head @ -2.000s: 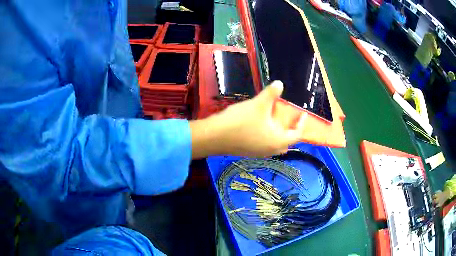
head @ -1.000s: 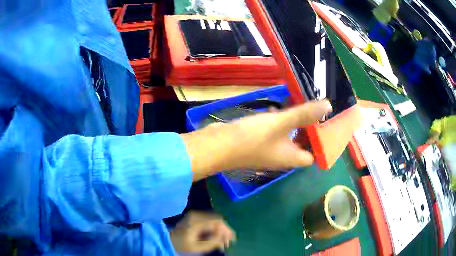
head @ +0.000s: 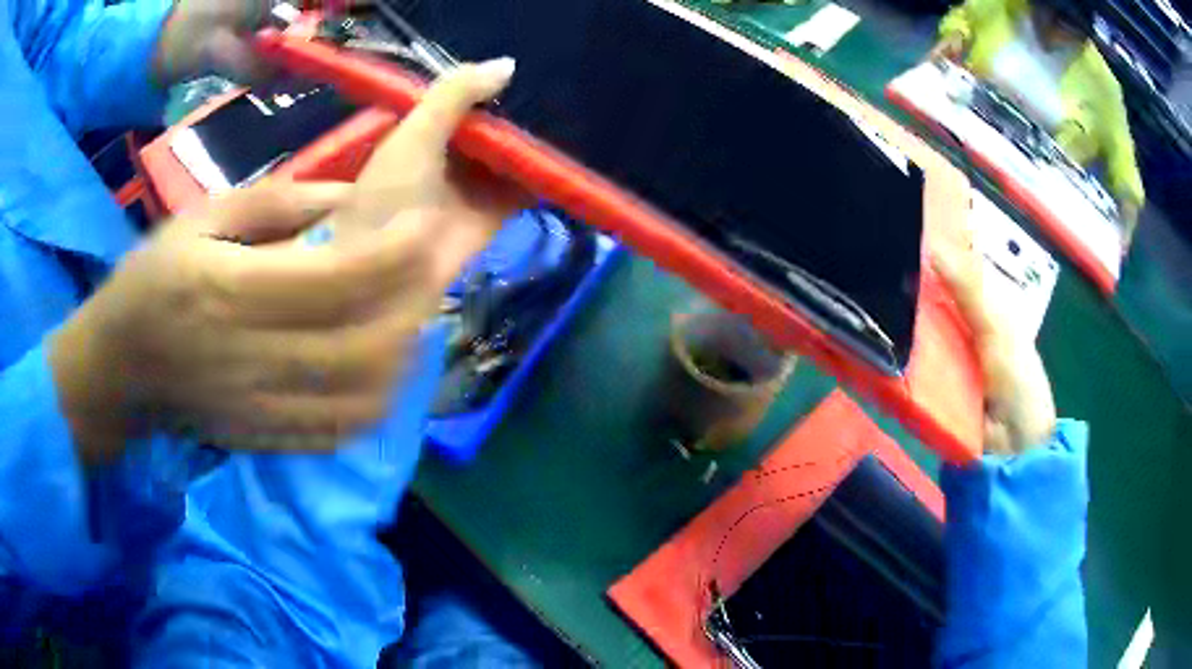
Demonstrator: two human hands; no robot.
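A laptop screen (head: 706, 144) lies in an orange-red foam tray (head: 654, 248), lifted and tilted above the bench. My right hand (head: 1004, 359) grips the tray's right end. A large blurred hand that appears to be my left hand (head: 242, 333) enters from the left edge, in front of the tray's lower-left side. A thumb lies on the tray rim there; I cannot tell whether it belongs to this hand or the neighbour's. Another person's hand (head: 209, 46) is at the tray's far left corner. Thin cables run along the screen's near edge.
A blue parts tray (head: 562, 314) with cables is partly hidden below the lifted tray. A brown round tub (head: 726, 392) stands beside it. Another screen (head: 837, 575) in orange foam lies at lower right. A blue-sleeved neighbour is at left. A yellow-sleeved person (head: 1098, 105) works across the bench.
The lifted foam tray has swung so that more of its length shows. My right hand has come onto its right end. The neighbour's other hand has come into view at upper left.
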